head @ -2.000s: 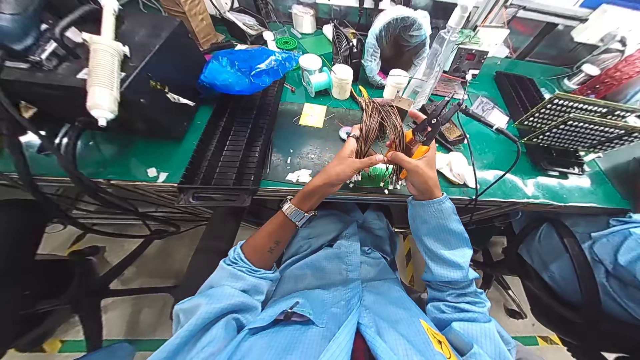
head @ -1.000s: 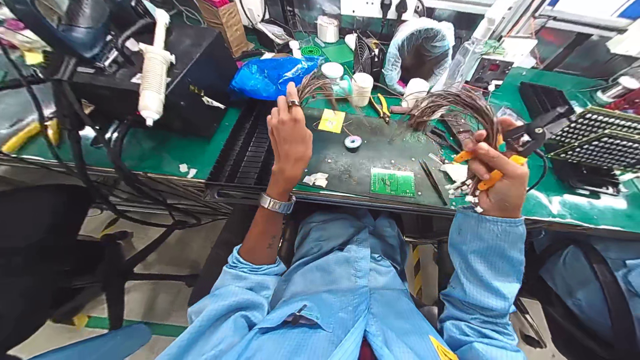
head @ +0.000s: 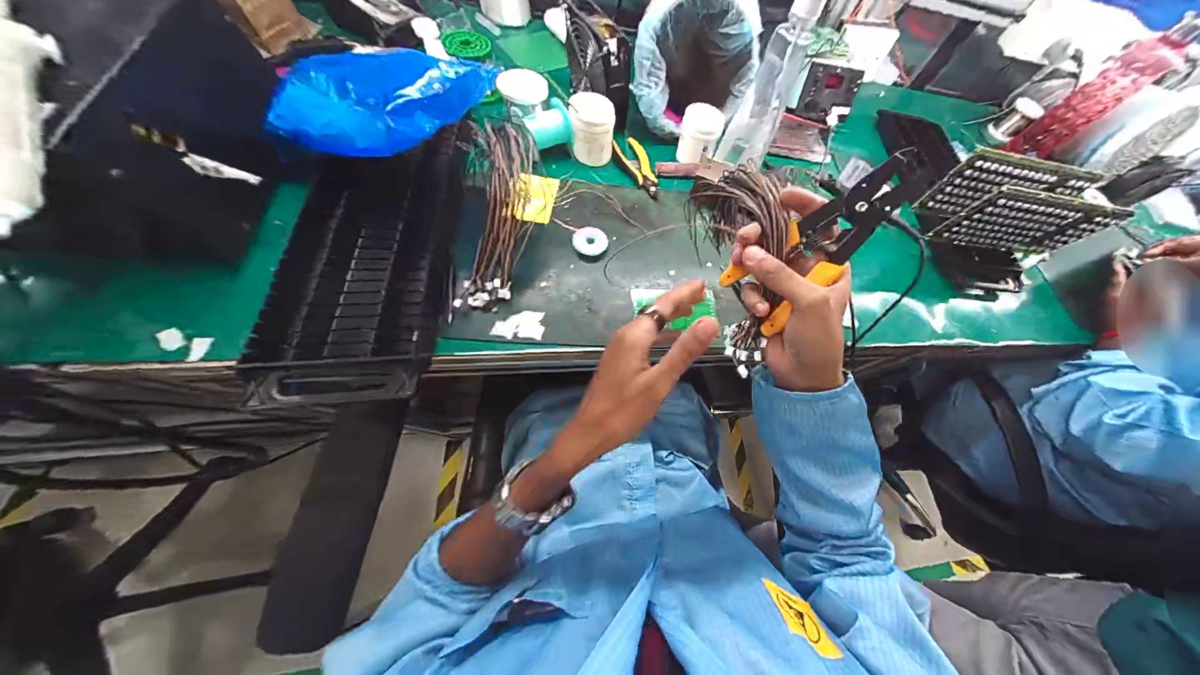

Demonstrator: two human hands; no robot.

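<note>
My right hand [head: 806, 305] holds a bundle of thin brown wires [head: 764, 211] with white connectors at its lower end, together with a wire stripper [head: 848, 220] with orange handles and black jaws. Beside it on the left, my left hand [head: 647, 361] is empty, thumb and fingers apart, above the near edge of a green circuit board [head: 689, 307]. A second wire bundle [head: 502, 216] lies on the dark mat, its white connectors toward me. A yellow paper note [head: 535, 198] touches that bundle. Right of it lies a small white spool [head: 590, 242].
A black slotted rack [head: 347, 272] stands left of the mat, a blue plastic bag [head: 375, 98] behind it. White jars [head: 592, 127] and yellow-handled pliers [head: 641, 166] are at the back. Upright circuit boards [head: 1022, 197] stand right; a co-worker's sleeve [head: 1087, 422] is at the far right.
My left hand has moved from above the left of the mat to beside my right hand. Two seconds ago both hands were at the wires; the left bundle lay on the mat one second ago.
</note>
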